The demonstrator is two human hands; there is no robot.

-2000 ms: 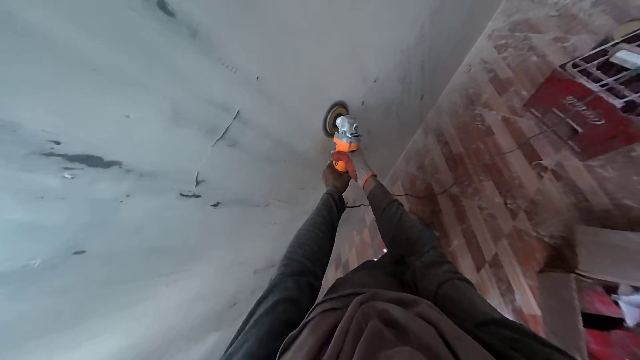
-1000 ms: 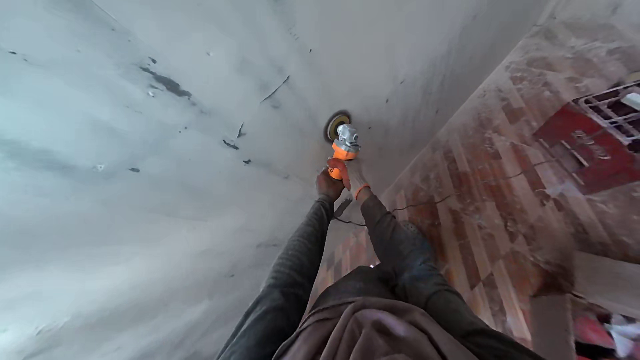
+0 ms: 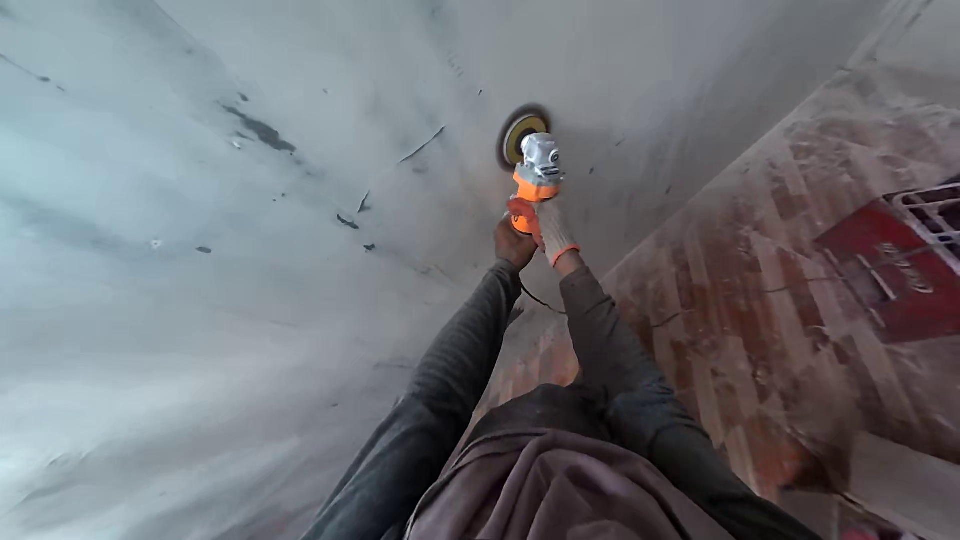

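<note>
An orange and grey angle grinder (image 3: 538, 180) reaches up from my hands, its round disc (image 3: 523, 139) with a yellowish centre lying against the grey wall (image 3: 360, 300). My left hand (image 3: 514, 241), without a glove, is closed around the rear of the orange body. My right hand (image 3: 552, 229), in a pale knitted glove with an orange coated part and cuff, grips the body from the right. Some of the fingers are hidden behind the tool. Dark scrapes and chips mark the wall left of the disc. A dark cord (image 3: 541, 301) hangs below my hands.
Patterned floor (image 3: 705, 337), coated with pale dust, runs along the wall's base on the right. A red crate (image 3: 892, 270) stands there with a white wire rack (image 3: 930, 217) on it. Flat board or cardboard (image 3: 904, 480) lies at the lower right, and the cord crosses the floor.
The view has shifted a little. Both hands stay on the grinder, and its disc remains at the wall.
</note>
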